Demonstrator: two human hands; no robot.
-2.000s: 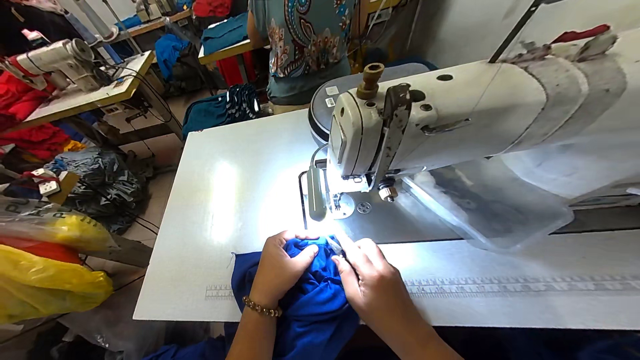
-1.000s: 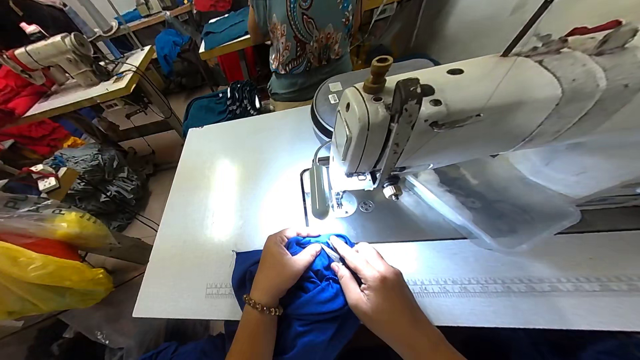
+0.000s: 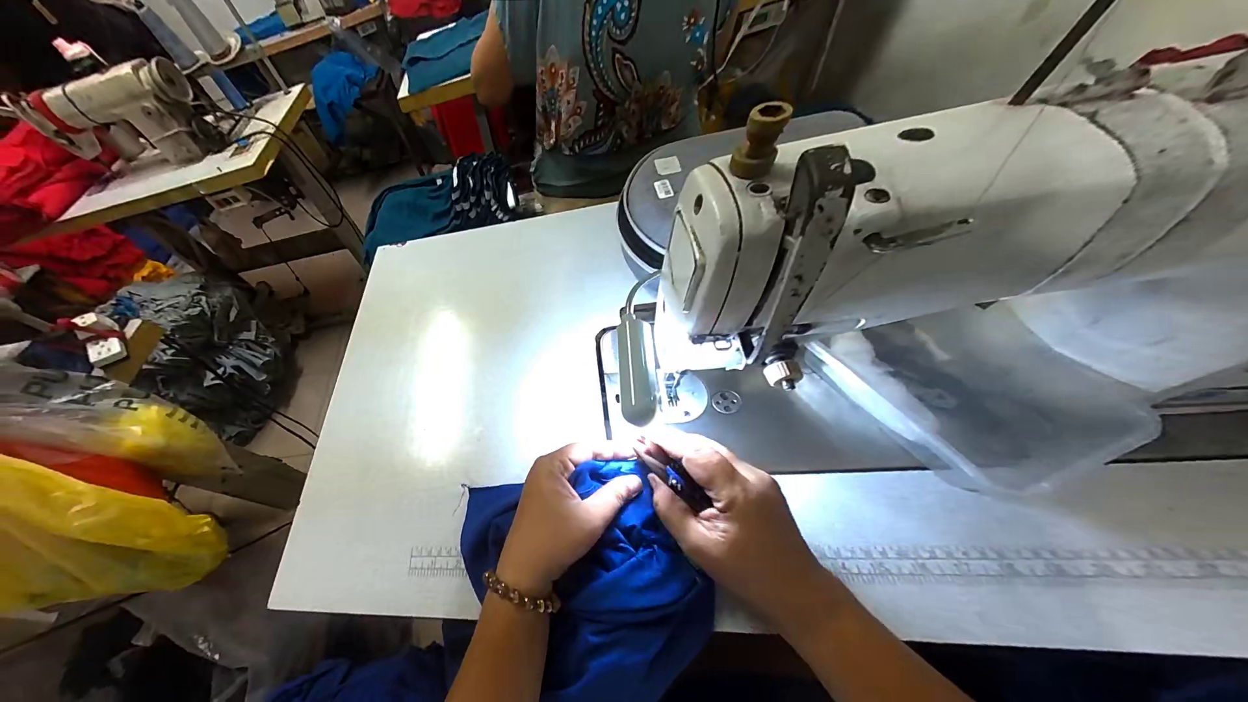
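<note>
Blue fabric lies bunched over the front edge of the white sewing table. My left hand, with a beaded bracelet at the wrist, pinches the fabric's upper part. In my right hand is a small dark tool, perhaps thread snips, its pointed tip at the fabric beside my left fingertips. Just beyond my hands are the needle area of a white industrial sewing machine and a slim work lamp shining on the table.
A clear plastic tray sits under the machine arm. A round grey case stands behind the machine head. A person in a patterned top is beyond the table. Yellow plastic bags and another sewing machine are at the left.
My right hand has turned and moved slightly up, and the dark tool now shows between its fingers and thumb. My left hand stays on the blue fabric.
</note>
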